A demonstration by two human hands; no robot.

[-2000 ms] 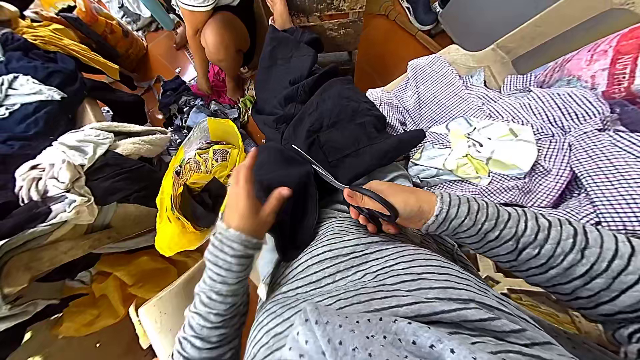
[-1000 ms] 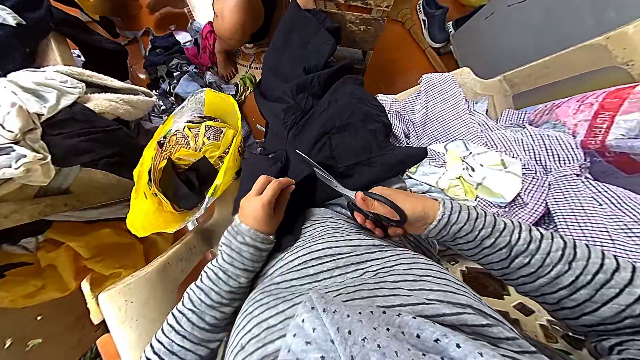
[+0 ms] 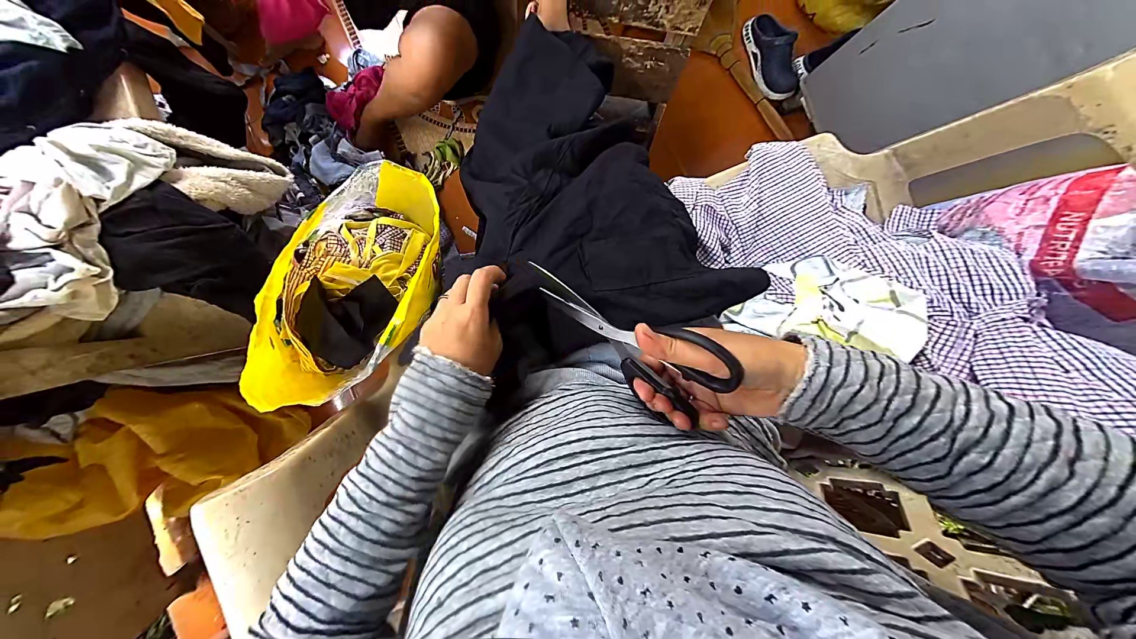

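Note:
Black cloth (image 3: 586, 213), seemingly a garment, lies over my lap and stretches away from me. My left hand (image 3: 463, 324) pinches its near left edge. In my right hand (image 3: 710, 377) are scissors (image 3: 593, 318) with black handles; the blades are parted and point up and left, over the cloth near my left fingers. Whether cloth lies between the blades I cannot tell. A yellow plastic bag (image 3: 257, 355) holding cloth scraps stands left of my left hand.
Checked cloth (image 3: 958, 302) and a white-and-yellow cloth (image 3: 861, 306) lie on a plastic chair (image 3: 985, 146) at right. Piled clothes (image 3: 62, 213) fill the left side. Another person's leg (image 3: 426, 62) and a dark clog (image 3: 770, 58) are at the top.
My left hand, spread over the black cloth two seconds ago, has closed its fingers on the edge. The scissor handles and blades have opened wider. The view has shifted.

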